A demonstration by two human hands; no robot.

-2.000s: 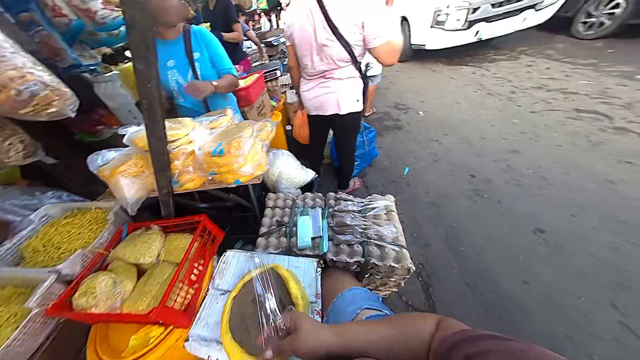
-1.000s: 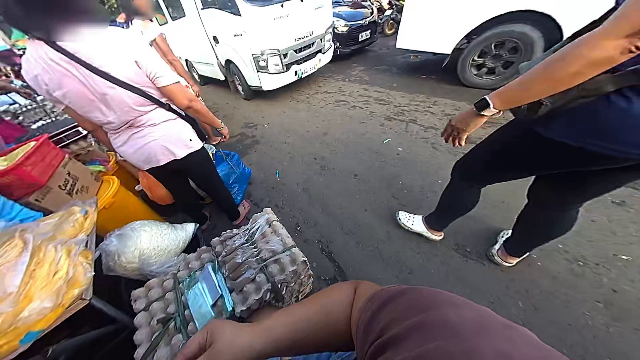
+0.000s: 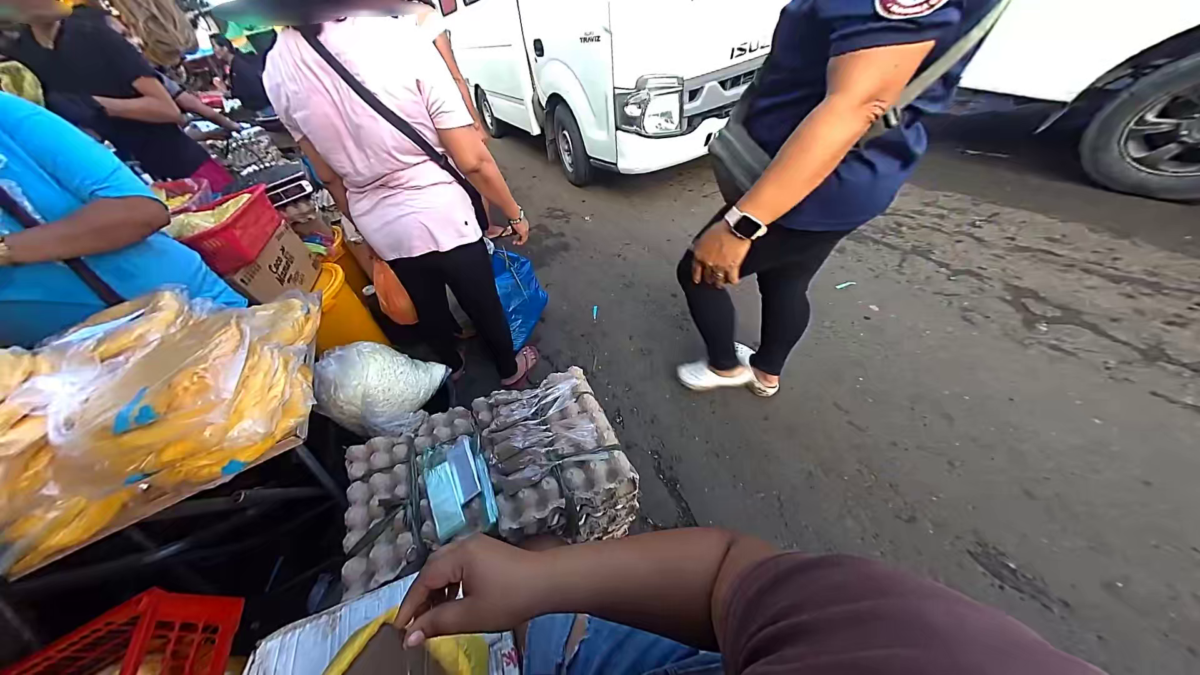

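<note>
My right hand [image 3: 478, 586] reaches in from the lower right, fingers curled and thumb pointing down, over a container with a yellow rim [image 3: 459, 653] on a white box [image 3: 319, 626]. Its fingertips are at something thin and clear, too faint to make out. Just beyond the hand are stacked grey egg trays [image 3: 553, 502], tied with dark straps, with folded light-blue plastic bags [image 3: 450, 492] on top. A clear plastic bag of white shreds [image 3: 375, 386] lies behind the trays. My left hand is not in view.
Bagged yellow food [image 3: 187, 403] covers a stand at the left, above a red plastic crate [image 3: 178, 633]. A person in pink [image 3: 384, 131] stands beside a blue bag [image 3: 516, 295]. Another person in navy [image 3: 806, 187] is on the road, near a white van [image 3: 600, 75].
The view has swung right, then partly back. The person in navy has moved left and stands nearer the person in pink. Two seconds ago my right hand held a clear plastic bag over the yellow-rimmed container.
</note>
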